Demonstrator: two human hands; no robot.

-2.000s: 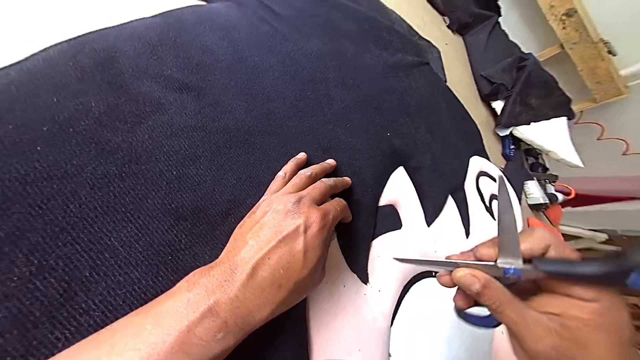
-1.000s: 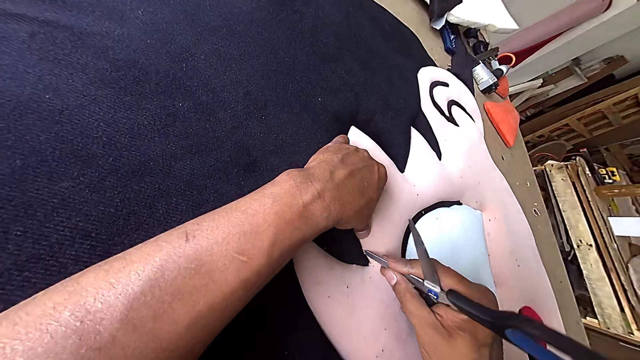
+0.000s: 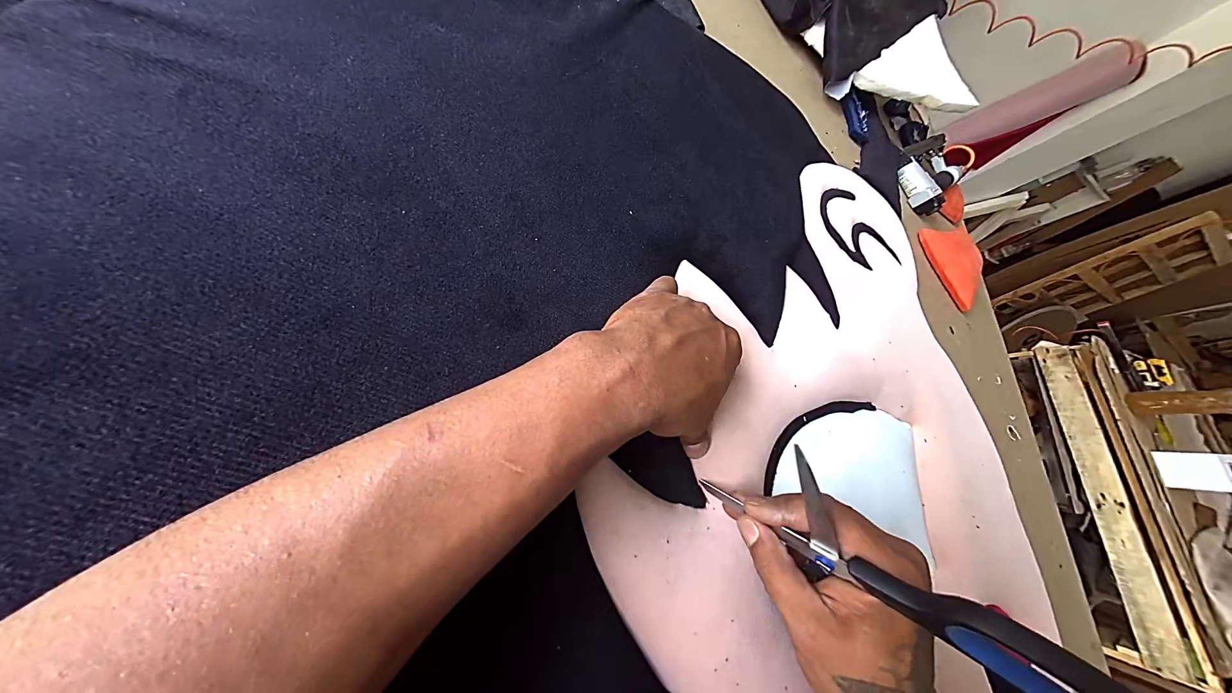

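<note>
A large dark navy textured fabric meets a pale pink foam-like piece with pointed edges, curved black marks and a light blue-white panel edged in black. My left hand presses with curled fingers on a pointed part of the pink piece; its fingertips are mostly hidden. My right hand holds scissors with dark blue handles and parted blades. One blade tip touches the pink surface beside the tip of a black patch, just below my left thumb; the other points up over the light panel.
Along the tabletop edge lie orange pieces and a metal-bodied tool. Black fabric and a white piece are at the top. Wooden boards and a pallet-like frame stand at the right.
My left hand, flat with spread fingers on the dark fabric two seconds ago, is now curled on the pink piece. The scissors' tip has moved beside the black patch. The view has shifted.
</note>
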